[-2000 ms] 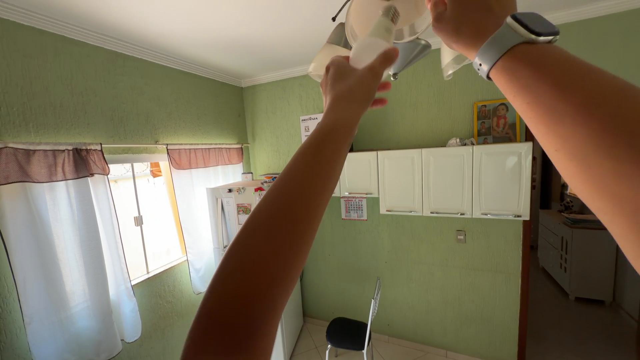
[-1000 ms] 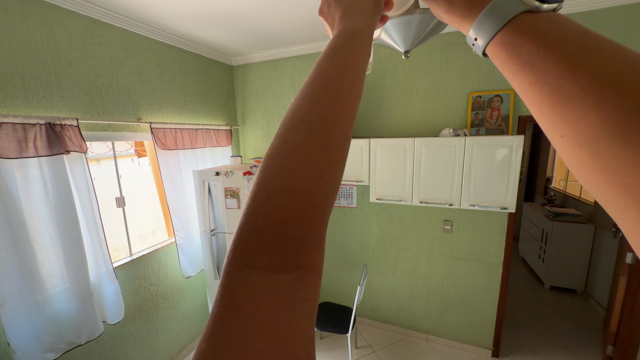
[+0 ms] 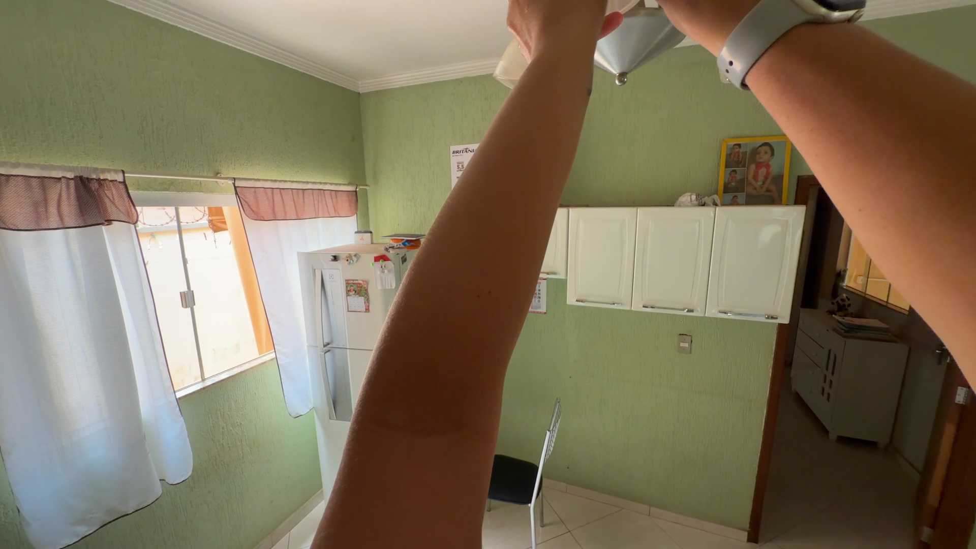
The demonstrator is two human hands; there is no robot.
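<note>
Both my arms reach up to a ceiling light fixture, cut off by the top edge. Its silver metal cone point(image 3: 637, 42), with a small round knob at the tip, hangs between my hands. My left hand point(image 3: 560, 23) is raised at the fixture, its back toward me; what its fingers hold is hidden. A frosted lamp shade point(image 3: 512, 65) shows just left of that wrist. My right hand point(image 3: 705, 19), below a wrist with a grey-banded watch point(image 3: 770, 38), is at the cone's right side, its fingers out of frame.
White wall cabinets point(image 3: 675, 259) hang on the green wall, with a yellow-framed picture point(image 3: 755, 171) on top. A white refrigerator point(image 3: 354, 305) stands by the curtained window point(image 3: 202, 297). Below is a chair with a black seat point(image 3: 515, 479). A doorway at right shows a chest of drawers point(image 3: 854, 374).
Two seconds ago my left hand was at a white bulb or shade beside the fixture; now its fingers are hidden. The view has shifted, and the fixture sits higher in it.
</note>
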